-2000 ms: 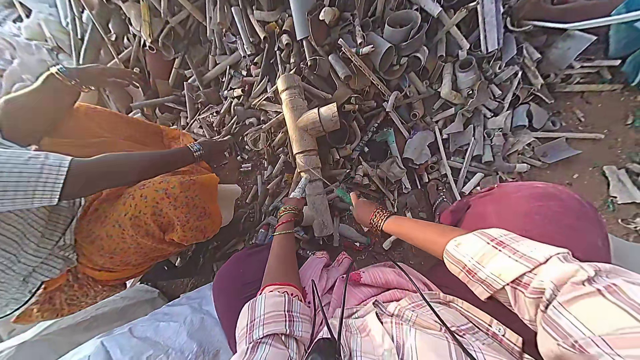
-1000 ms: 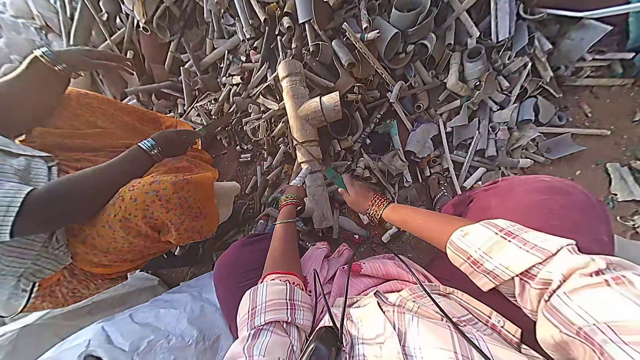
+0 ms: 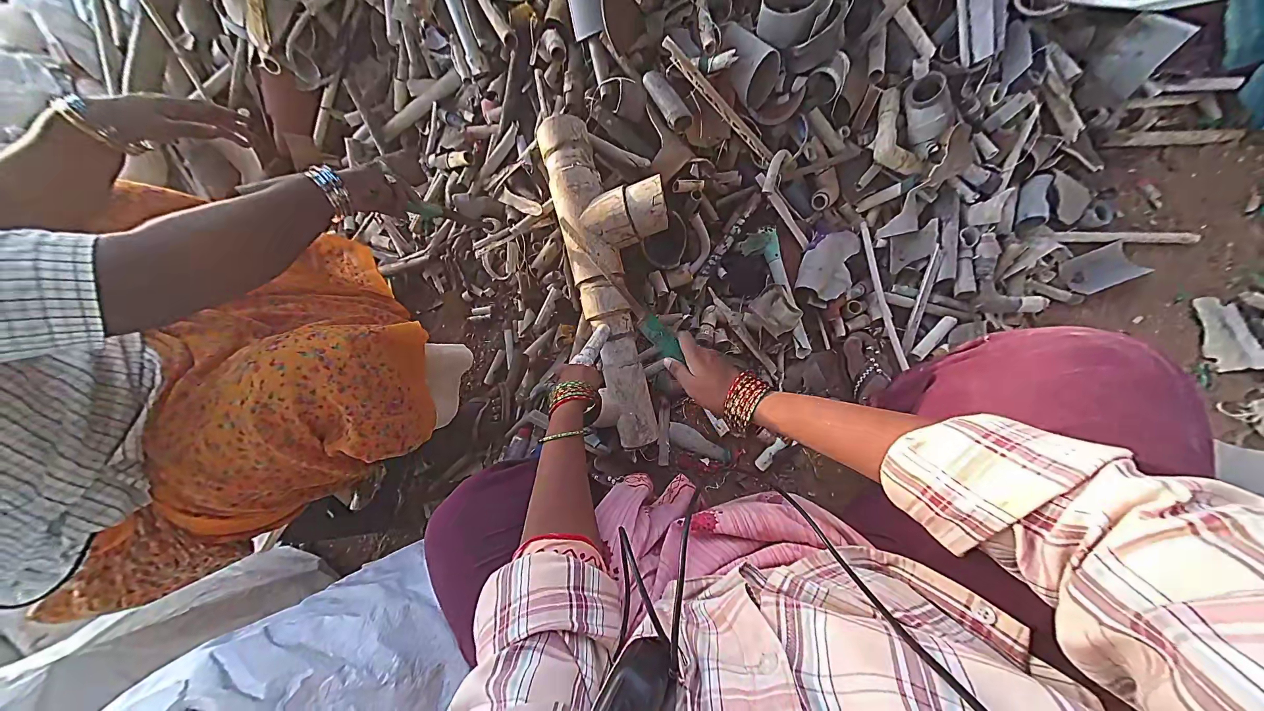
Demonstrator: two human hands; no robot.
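Observation:
My right hand [image 3: 703,371] is closed around the green handle [image 3: 661,338] of a tool whose thin, dark blade or rod runs up and left across a large beige plastic pipe tee [image 3: 573,188]. My left hand [image 3: 579,377] grips a short whitish pipe piece [image 3: 592,345] just left of the tee's lower end. A flat, greyish-brown length [image 3: 627,390] extends below the tee between my hands. Whether it is joined to the tee, I cannot tell. Scrap pipes and fittings surround both hands.
A heap of broken plastic pipes and fittings [image 3: 755,69] spreads ahead. At left sits another person in orange cloth [image 3: 286,395], one hand [image 3: 380,188] on a green-handled tool over the heap. White sacking [image 3: 316,632] lies at lower left, bare soil [image 3: 1175,197] at right.
The long dark part of my right hand's tool now shows across the tee, with its green handle tilted up-left. The other person's nearer hand has moved up and right over the heap.

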